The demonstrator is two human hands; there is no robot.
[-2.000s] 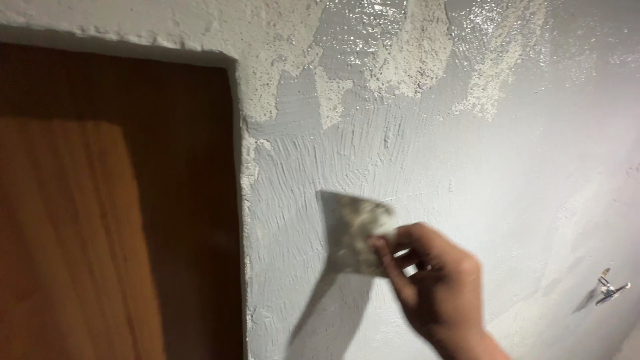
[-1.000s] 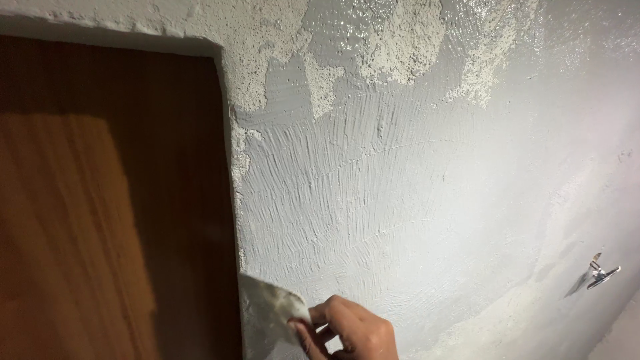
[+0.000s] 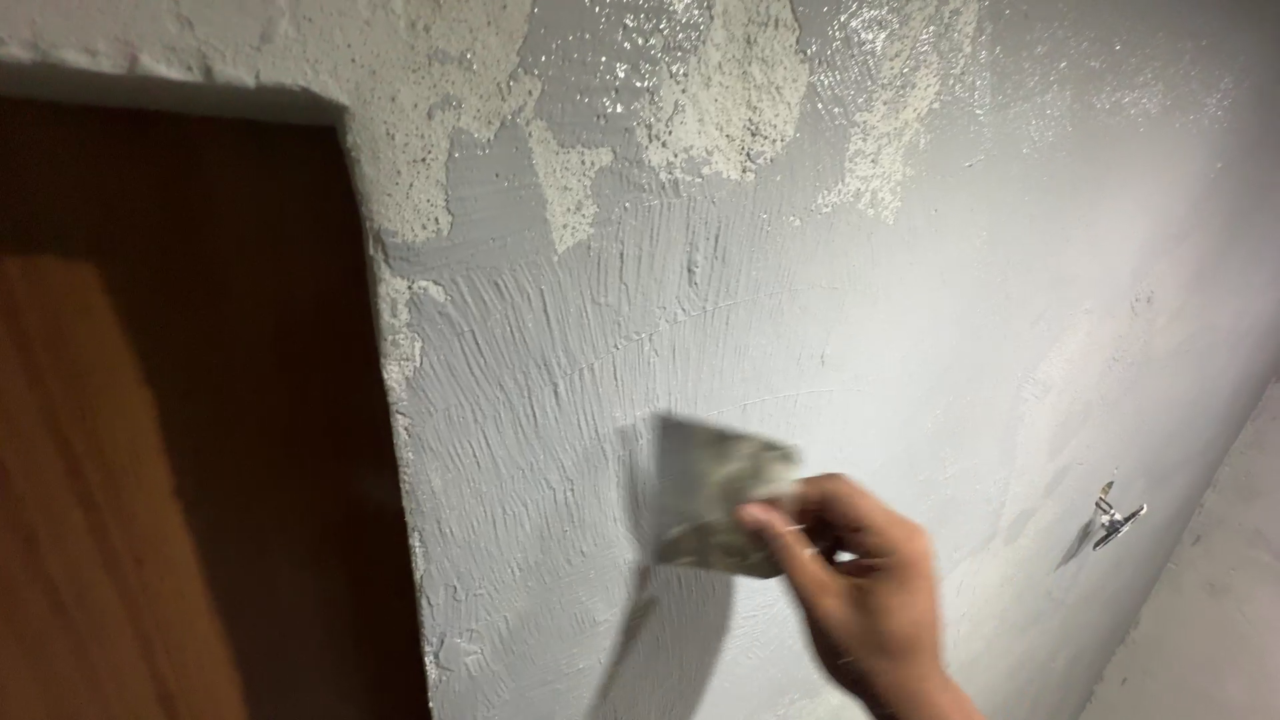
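My right hand [image 3: 870,590], at the lower middle right, grips a flat putty knife blade [image 3: 700,495] smeared with grey and whitish compound. Its handle is hidden in my fingers. The blade is blurred and held against or just off the wall; which of the two I cannot tell. Around it, the wall [image 3: 520,400] carries a grey skim coat with fine ridges. Farther up, rough whitish plaster [image 3: 735,90] shows between glossy, wet-looking grey patches. My left hand is out of view.
A brown wooden door [image 3: 90,450] sits recessed at the left, bordered by a rough plaster edge [image 3: 402,350]. On the right, a small metal fitting [image 3: 1115,518] sticks out of the wall near the corner with a paler wall [image 3: 1200,590].
My right hand, low beside the door edge one second ago, has moved up and to the right with the putty knife. Thin raised lines now cross the ridged coat.
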